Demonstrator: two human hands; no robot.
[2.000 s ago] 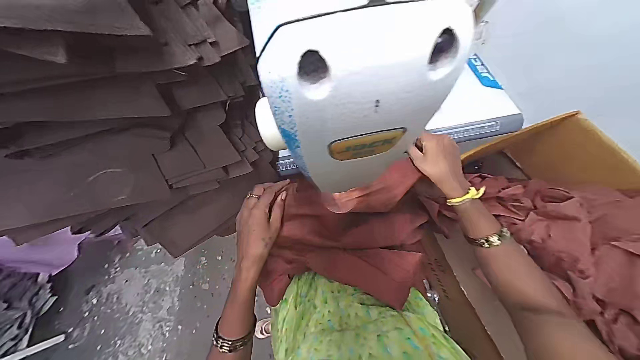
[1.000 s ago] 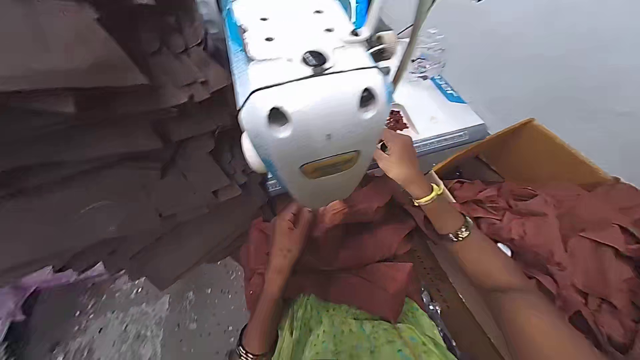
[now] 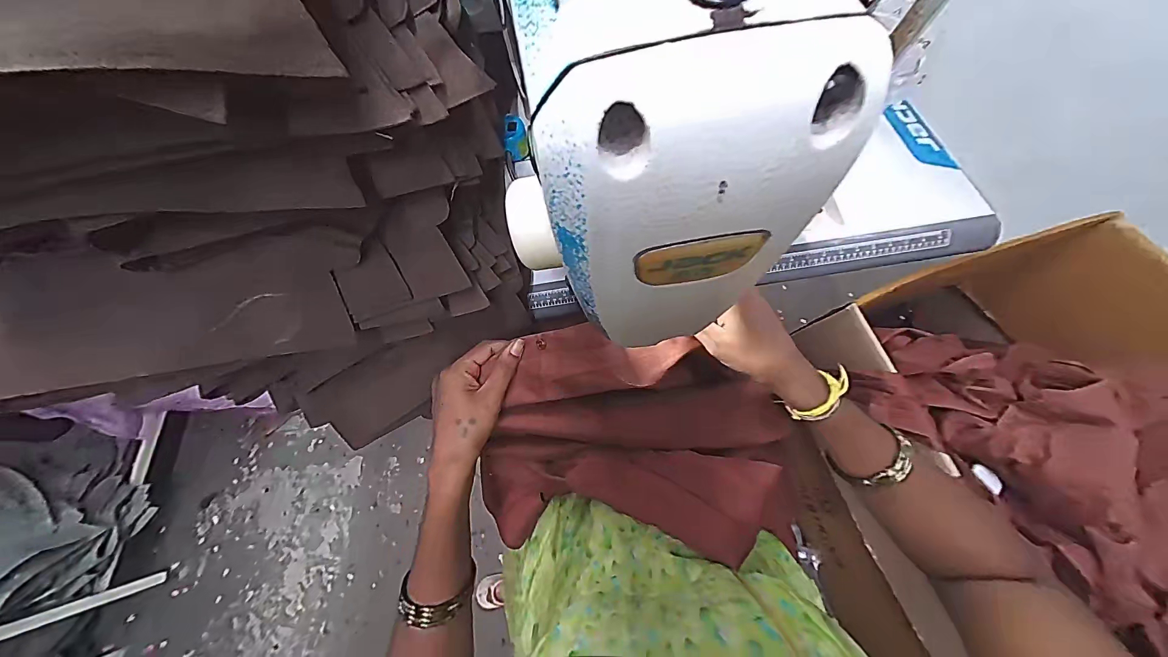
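Note:
A reddish-brown cloth (image 3: 630,411) lies across my lap, its upper edge reaching beneath the white Jack sewing machine head (image 3: 712,173). Thumb and fingers of my left hand (image 3: 473,397) pinch the cloth's upper left corner. My right hand (image 3: 753,342) grips its upper right edge, close to the machine's lower end; some of its fingertips are hidden behind the head. Between the two hands the cloth edge is stretched. The needle and presser foot are hidden by the head.
Stacked dark brown fabric pieces (image 3: 182,310) rise at the left. A cardboard box (image 3: 1049,283) of crumpled reddish-brown cloth pieces (image 3: 1049,411) stands at the right. The machine's table edge (image 3: 876,251) carries a ruler scale. Grey fabric (image 3: 55,529) lies at the lower left.
My left hand has moved from under the machine head out to the cloth's left corner. My right hand has come down from beside the head onto the cloth edge. The view has shifted.

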